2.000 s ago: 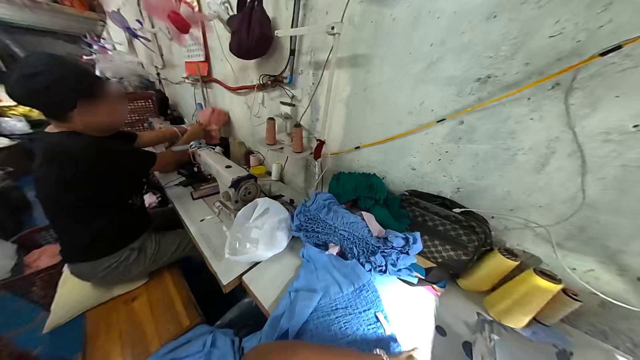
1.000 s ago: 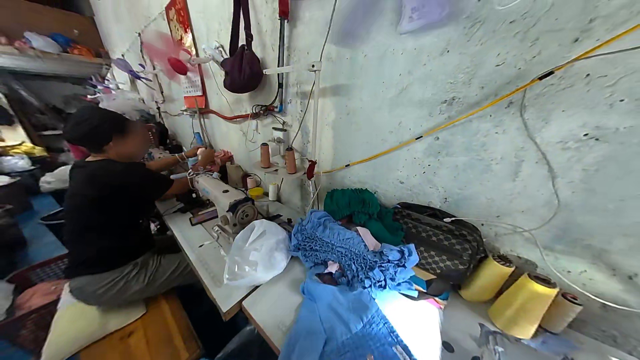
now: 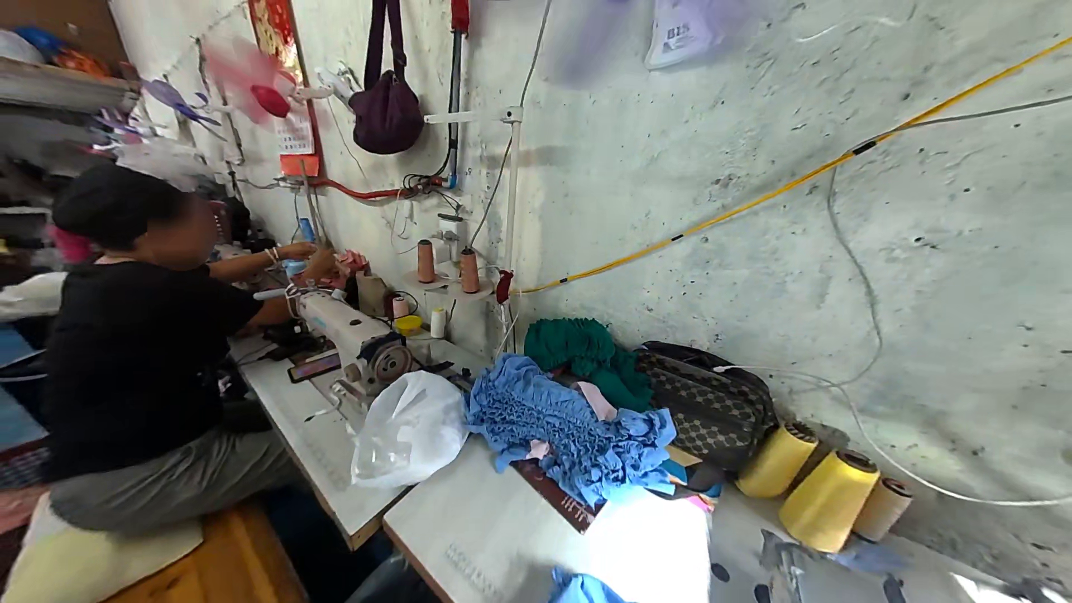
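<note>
Neither my left hand nor my right hand shows in the head view. A heap of shirred blue fabric [image 3: 569, 419] lies on the near worktable [image 3: 469, 536], beside crumpled dark green fabric [image 3: 586, 352] against the wall. Another bit of blue fabric [image 3: 584, 588] shows at the bottom edge, mostly cut off. A white plastic bag [image 3: 412, 431] rests left of the heap, in front of a sewing machine [image 3: 352, 331]. Bright light washes out part of the tabletop.
A co-worker in a black shirt [image 3: 142, 360] sits at left on a wooden bench [image 3: 226, 561]. Yellow thread cones [image 3: 831, 502] and a dark patterned bag [image 3: 712, 402] stand at right by the wall. Fans [image 3: 255, 84] and a purple bag [image 3: 388, 113] hang above.
The blue fabric spread over the near table edge has slid down, with only a small part left at the bottom. A forearm seen at the bottom two seconds ago is out of view.
</note>
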